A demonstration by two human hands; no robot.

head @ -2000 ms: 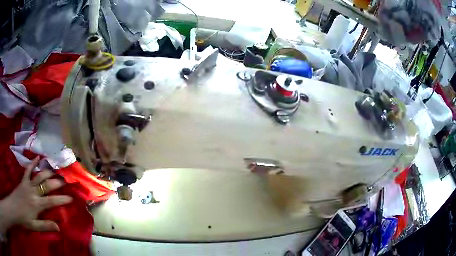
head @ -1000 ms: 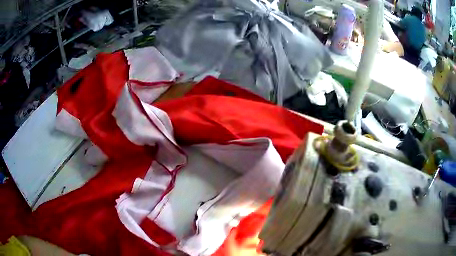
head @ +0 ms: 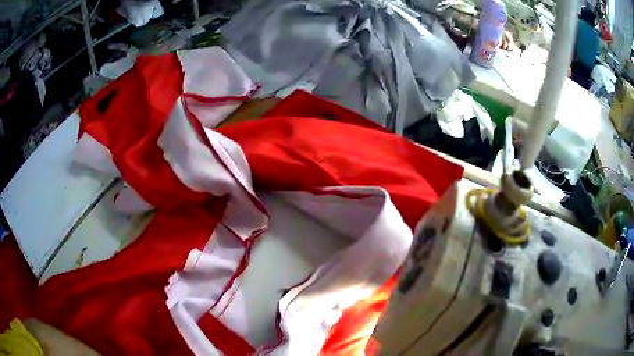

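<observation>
Red fabric (head: 334, 153) with whitish-pink bands (head: 347, 264) edged in dark red lies loosely folded across the white table (head: 52, 201) left of the sewing machine head (head: 445, 278). One pale band and a brightly lit red part reach the head's left side at the bottom. The needle area is hidden. Neither of my hands can be made out. A skin-toned shape (head: 59, 342) is cut off at the bottom left; I cannot tell if it is part of my arm.
A large grey fabric bundle (head: 347, 62) sits behind the red fabric. A pale upright pole (head: 553, 83) rises by the machine head. A lilac bottle (head: 489, 33) stands farther back. Yellow material (head: 19, 341) shows at the bottom left. A person in teal (head: 586, 42) is far right.
The view has swung left from the whole machine to the fabric, then shifted slightly. My left hand, spread on the red fabric two seconds ago, is out of sight. The fabric looks unmoved since one second ago.
</observation>
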